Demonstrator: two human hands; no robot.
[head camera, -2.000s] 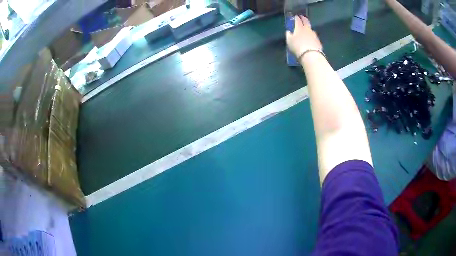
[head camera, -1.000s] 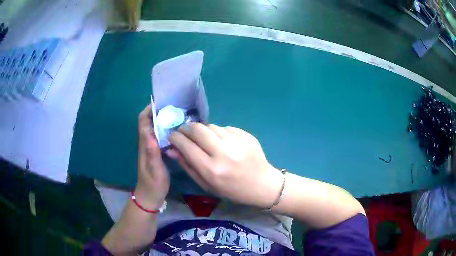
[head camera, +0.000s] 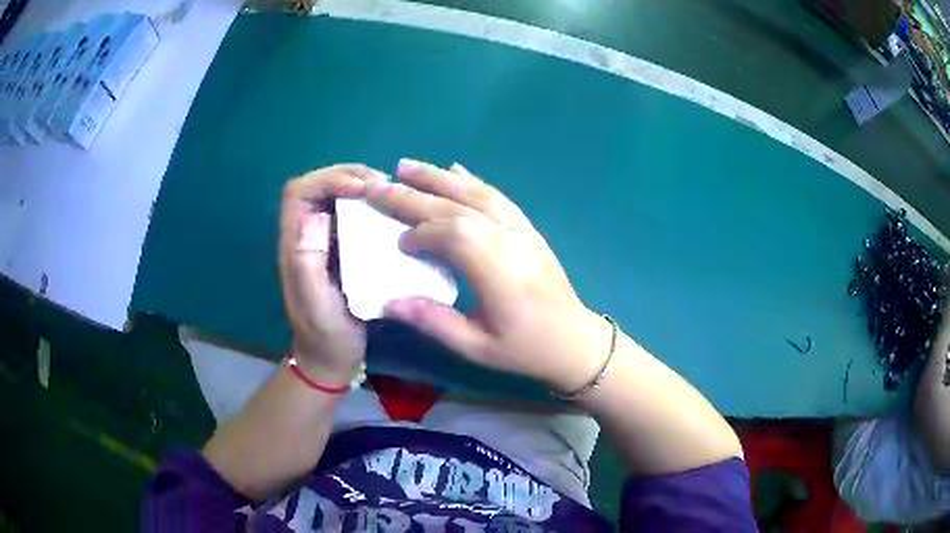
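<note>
A product box (head camera: 385, 260) is held upright above the bench, its plain white lid facing up and lying down over the top. My left hand (head camera: 318, 265) is wrapped around the box's left side and far edge. My right hand (head camera: 490, 271) lies over the lid, fingers on the far edge and thumb on the near edge. The box's sides and contents are hidden by the lid and my hands.
Closed boxes (head camera: 99, 78) stand in a row on the white table (head camera: 94, 219) at left. A black cable heap (head camera: 898, 297) lies at right beside a neighbour's arm. Thin dark pieces lie near it. One box (head camera: 875, 94) is on the conveyor belt (head camera: 729, 52).
The box was open with its flap up and a round white top inside; its lid is now down. My right hand has moved from the near edge onto the lid.
</note>
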